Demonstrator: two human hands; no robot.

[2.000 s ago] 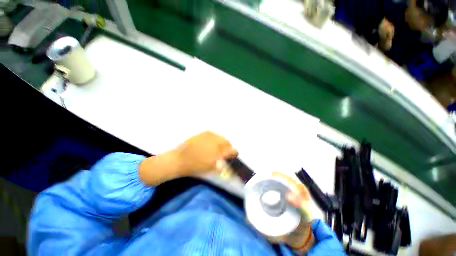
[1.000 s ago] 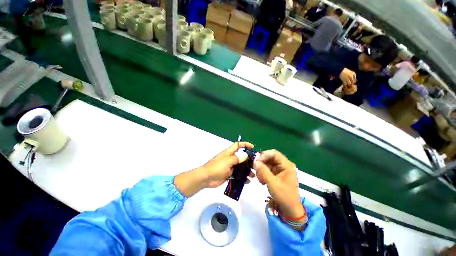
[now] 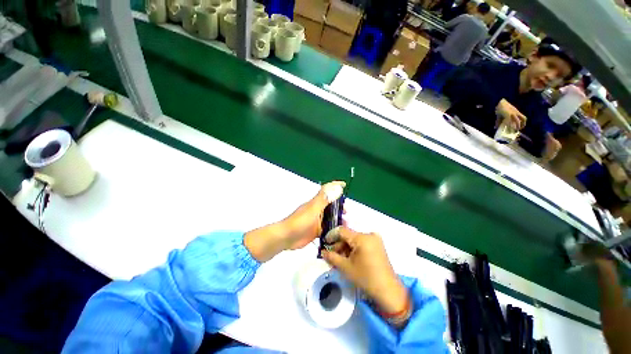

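My left hand is closed around a glossy black handle part, held upright above the white bench. A thin wire with a pale tip sticks up from its top. My right hand grips the lower end of the same black part with thumb and fingers. A pale cap shows on a digit of each hand. A cream dryer head housing with a silvery ring and dark central hole stands just below the hands, partly hidden by my right hand. Whether wires join it to the black part is hidden.
A loose pile of black handle parts lies at right. Another cream head with trailing wires stands at far left. A green conveyor and grey post lie beyond. A person sits across; another person's arm shows at the right edge.
Since two seconds ago, my right hand has let go of the housing, which now stands on the bench. Over the last second, my right hand moved from the black part's top to its lower end.
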